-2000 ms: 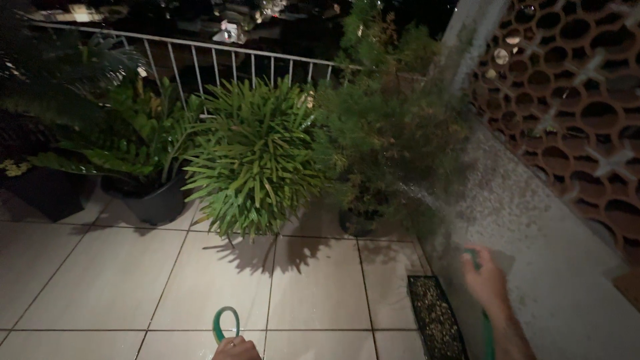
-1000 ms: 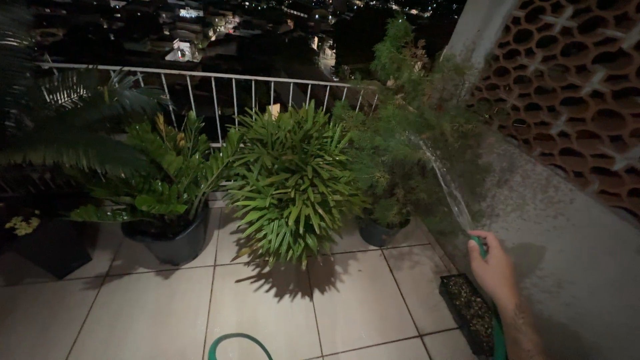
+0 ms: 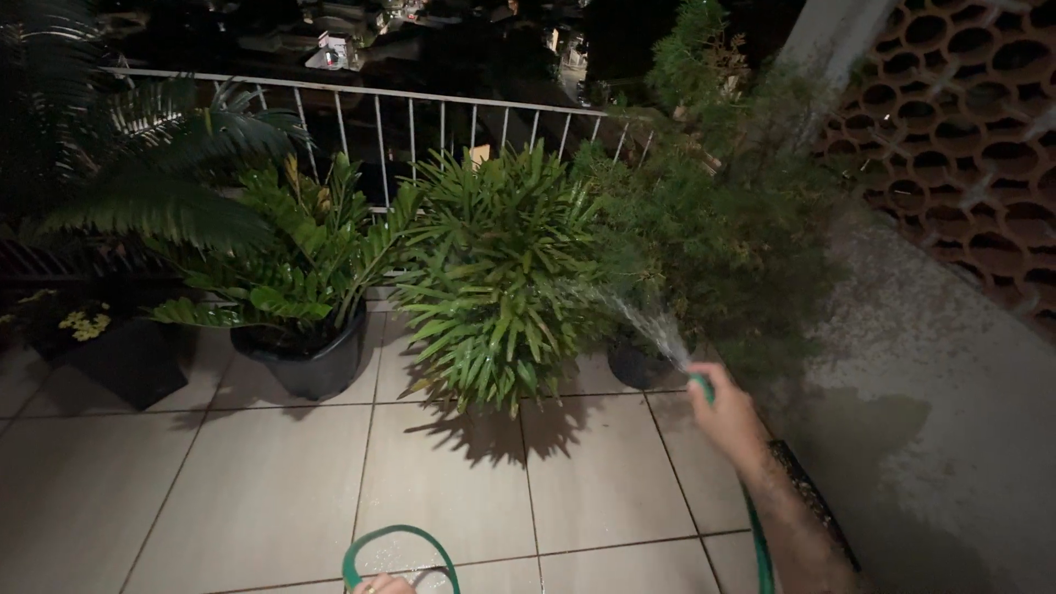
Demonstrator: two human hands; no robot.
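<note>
My right hand [image 3: 730, 417] grips the end of a green garden hose [image 3: 703, 388], its fingertips at the opening. Water [image 3: 652, 326] sprays from it up and left onto the long-leaved bushy plant [image 3: 503, 280] and the edge of the feathery conifer [image 3: 701, 214]. At the bottom edge my left hand [image 3: 384, 585], only partly in view, is closed on a loop of the same green hose [image 3: 400, 530]. The hose also runs down beside my right forearm.
A black pot [image 3: 318, 371] holds a glossy-leaved plant; a dark planter [image 3: 124, 363] with yellow flowers stands left of it. A white metal railing [image 3: 379, 91] runs behind. At right are a concrete wall [image 3: 949, 388], pierced brickwork [image 3: 940, 124] and a long black planter [image 3: 813, 495].
The water stream, which a second ago rose steeply into the conifer, now slants left toward the bushy plant. My left hand, out of view one second ago, shows again at the bottom edge.
</note>
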